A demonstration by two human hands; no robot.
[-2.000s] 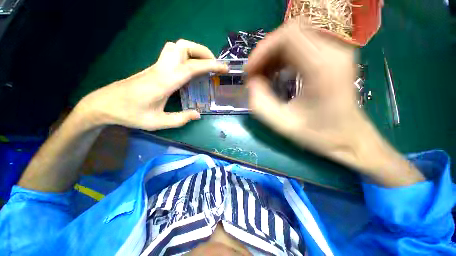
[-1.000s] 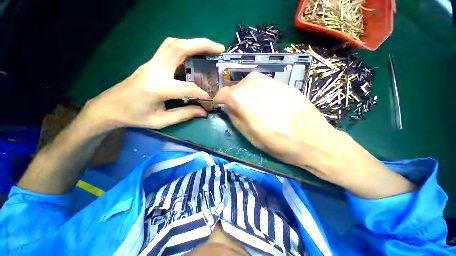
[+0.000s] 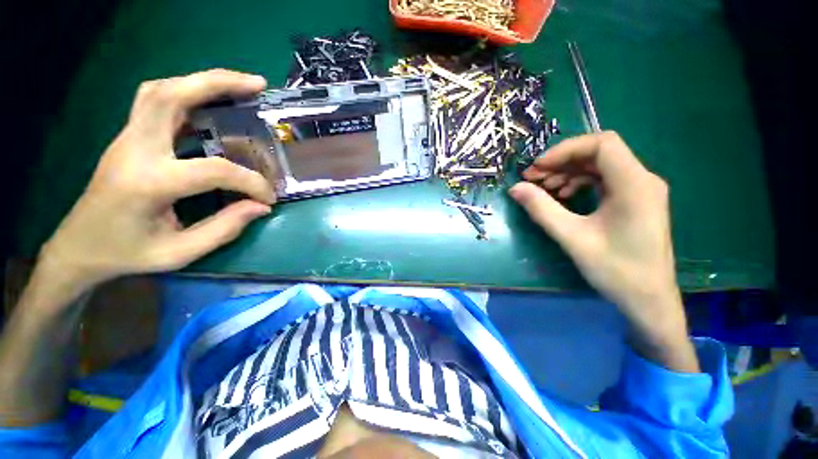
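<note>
My left hand (image 3: 175,175) grips the left end of the silver-grey phone middle frame (image 3: 414,134), fingers on the top rim and thumb low on the frame. The frame's inside faces up, with a black label (image 3: 345,124) and an orange flex cable (image 3: 284,133). My right hand (image 3: 596,202) is apart from the frame, at the right edge of the parts pile, thumb and forefinger slightly apart; whether a small part is between them cannot be told. Pale-gold side keys (image 3: 475,121) lie right of the frame, mixed with black pieces.
Small black key parts (image 3: 336,56) lie in a pile beyond the frame. The red parts bin (image 3: 531,20) with pale-gold slivers is at the far side. Tweezers (image 3: 584,88) lie beyond my right hand. A few loose slivers (image 3: 473,213) lie on the green mat (image 3: 709,179).
My right hand has left the frame's lower edge and moved right, to beside the pile. My left hand still holds the frame, now tilted slightly. The whole view has shifted.
</note>
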